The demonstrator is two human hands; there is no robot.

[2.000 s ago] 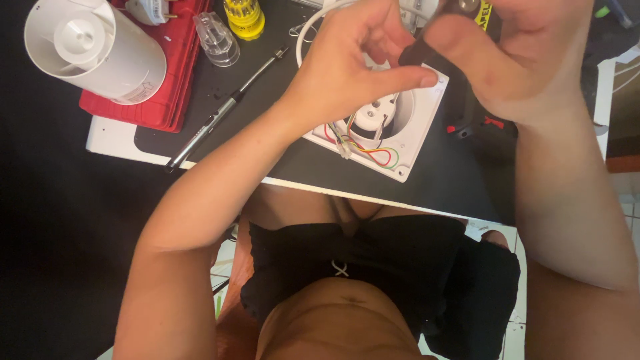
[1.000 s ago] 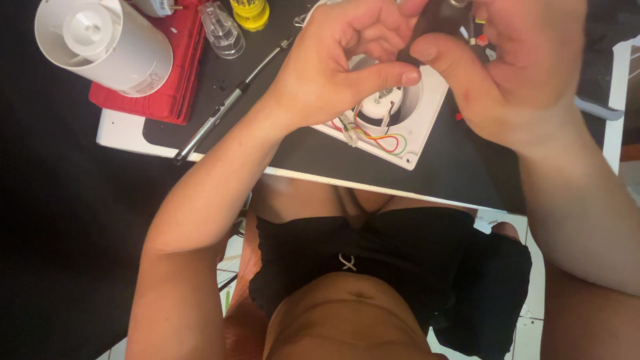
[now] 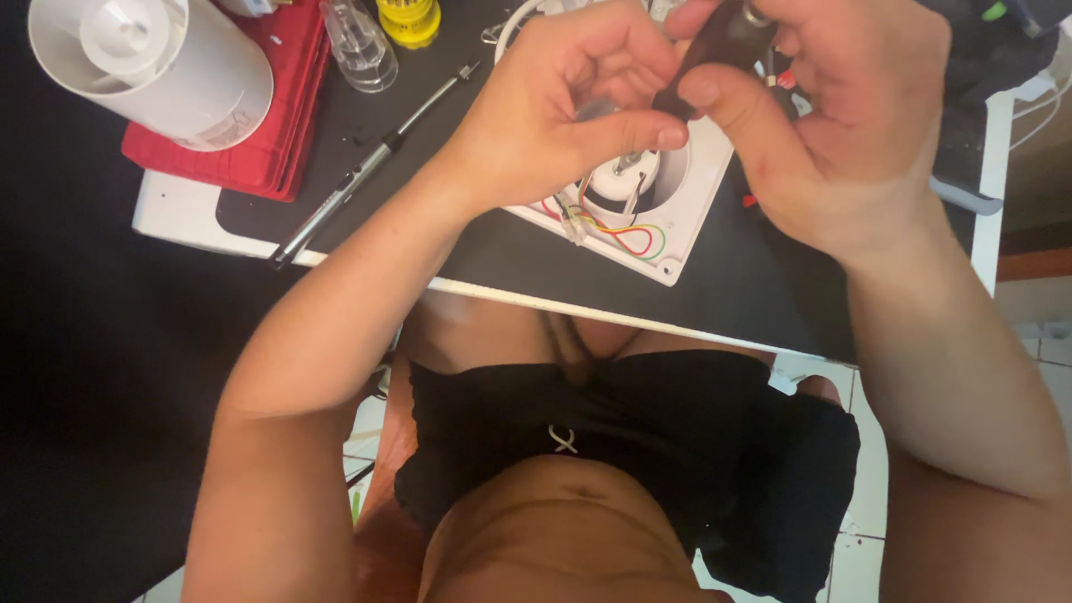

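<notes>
My left hand [image 3: 578,100] and my right hand [image 3: 825,109] are raised at the top of the head view, both gripping a small dark object [image 3: 722,52], partly hidden by the fingers, with a metal bit at its upper end. Under my left hand lies a square white plastic fan housing [image 3: 691,222], with a round white motor [image 3: 624,182] in its opening. Red, yellow and green wires [image 3: 632,239] and a clear connector [image 3: 573,226] rest on the housing's near side. My left thumb and wrist cover part of it.
At the left a white plastic cylinder [image 3: 209,79] stands on a red case [image 3: 289,134]. A clear plastic piece [image 3: 360,50], a yellow round container [image 3: 410,18] and a long metal pen-like tool [image 3: 368,167] lie beside it. A grey handle [image 3: 963,197] is near the table's right edge.
The black and yellow item with writing by my right hand, seen two seconds ago, no longer shows. Both hands remain together above the housing.
</notes>
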